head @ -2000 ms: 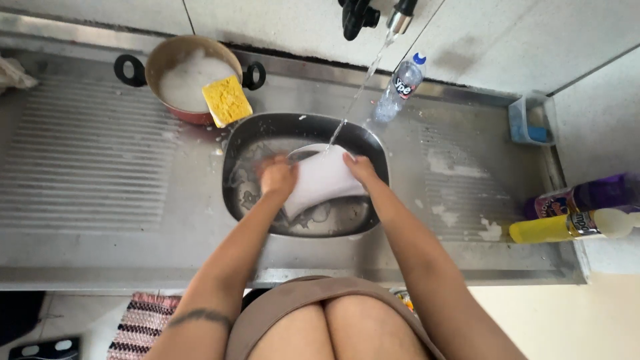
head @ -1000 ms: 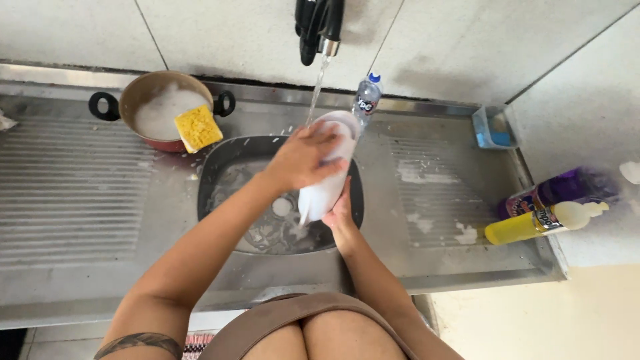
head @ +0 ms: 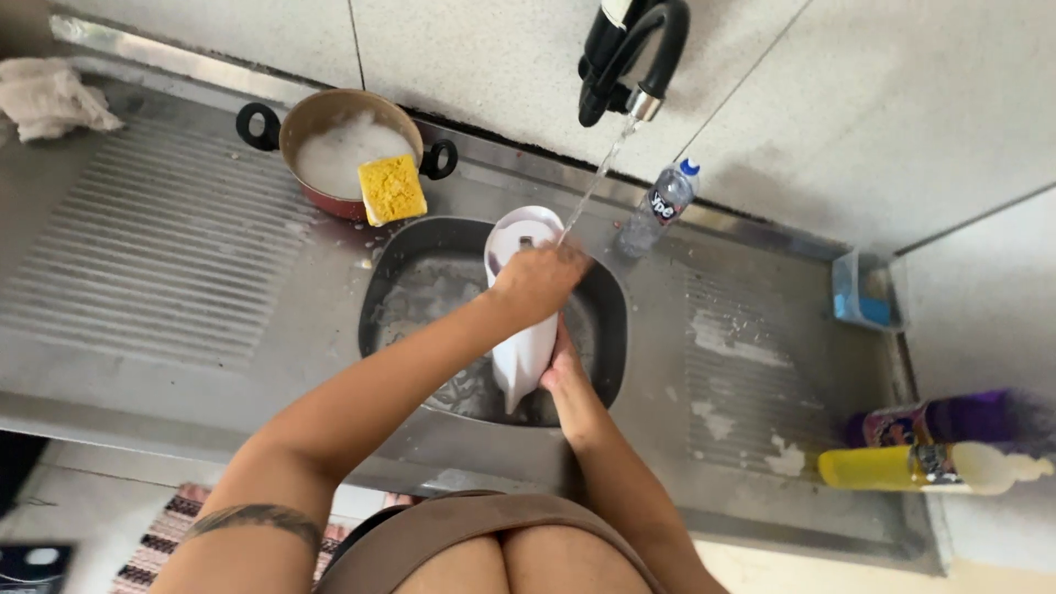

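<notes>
A white plastic jug-like vessel (head: 528,351) is tilted over the dark sink basin (head: 615,330), its rounded end toward the faucet and a pointed lip toward me. My right hand (head: 563,361) holds its right side from below, with part of the fingers hidden behind it. Across its upper part lies my left hand (head: 540,279), whose fingers are blurred; their exact contact is unclear. Water runs from the black faucet (head: 648,99) down by the left fingers. Sudsy water lies in the basin.
A red pot (head: 326,194) with foam stands back left, a yellow sponge (head: 392,190) at its rim. A clear bottle (head: 660,206) stands behind the basin. At right are a plastic container (head: 862,289), a yellow bottle (head: 891,469) and a purple bottle (head: 969,417). A cloth (head: 49,99) lies far left.
The vessel has gone from lying low across the basin, with a hand at each side, to pointing lengthwise toward me. My left hand has moved onto its upper part, under the stream.
</notes>
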